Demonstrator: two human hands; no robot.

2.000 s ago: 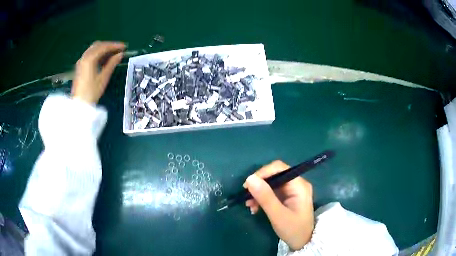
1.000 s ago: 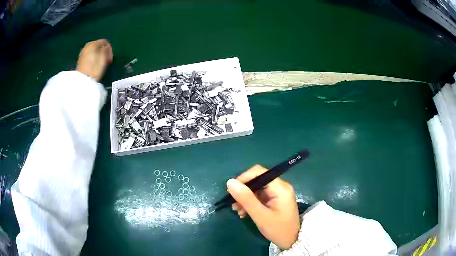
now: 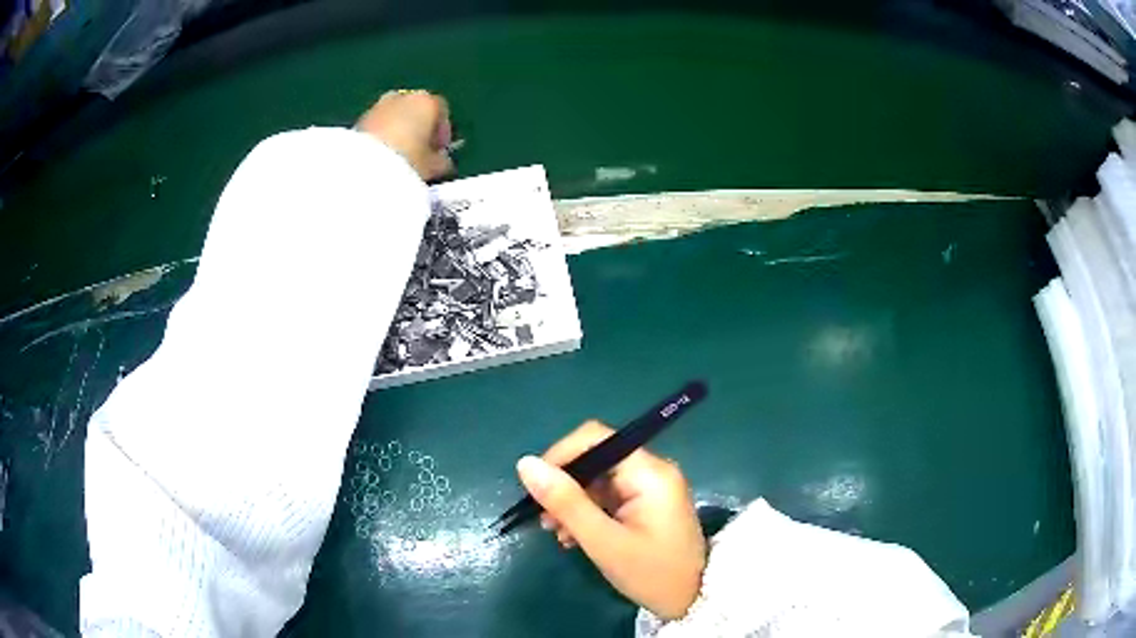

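My right hand (image 3: 623,517) holds black tweezers (image 3: 642,430) like a pen, tips pointing down-left close to the bench. Small clear rings (image 3: 405,480) lie scattered on the green bench left of the tips. A white open box (image 3: 563,299) heaped with silver and black components (image 3: 467,293) stands above them; my left sleeve covers its left part. My left hand (image 3: 417,128) is beyond the box's far edge, fingers curled. A small pale thing shows at its fingertips, too small to name.
A pale strip (image 3: 747,209) crosses the green bench right of the box. A blurred pale piece (image 3: 617,172) lies beyond the box. White foam strips (image 3: 1078,411) are stacked at the right edge. Clear plastic (image 3: 137,47) is at the far left.
My left hand has moved right, from the far left to behind the box, and its sleeve now covers the box's left part. The view has shifted; my right hand still holds the tweezers.
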